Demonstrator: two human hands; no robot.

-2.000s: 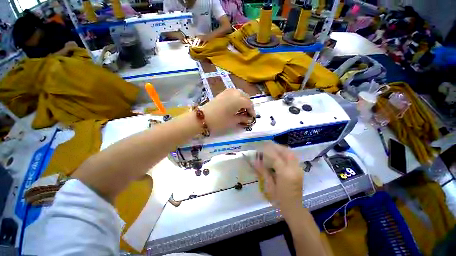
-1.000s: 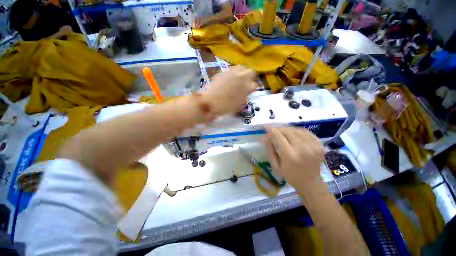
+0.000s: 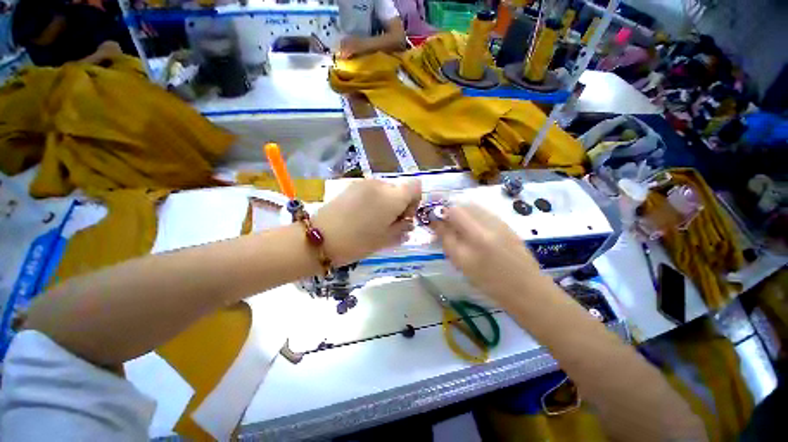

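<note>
My left hand point(image 3: 371, 220), with a beaded bracelet at the wrist, is over the top of the white sewing machine head point(image 3: 566, 211). My right hand point(image 3: 479, 246) meets it from the right. The fingertips of both hands are bent close together around a small round metal part point(image 3: 438, 212) on the head; whether they pinch it or a thread cannot be told. The scissors point(image 3: 467, 321), with one green and one yellow loop, lie on the bed below my right hand. A mustard panel point(image 3: 212, 345) with a white-faced piece point(image 3: 244, 380) lies left of the needle area, partly behind my left arm.
An orange stick point(image 3: 278, 169) stands up behind my left wrist. Mustard thread cones point(image 3: 478, 47) stand behind the machine. A phone point(image 3: 671, 293), a cup point(image 3: 633, 197) and mustard cloth point(image 3: 704, 220) are at right. A mustard heap point(image 3: 104, 129) is at back left. A person's hand point(image 3: 352, 47) is across the table.
My right hand has let go of the scissors, now lying on the bed, and moved up and left to meet my left hand. My left hand has moved slightly down and left.
</note>
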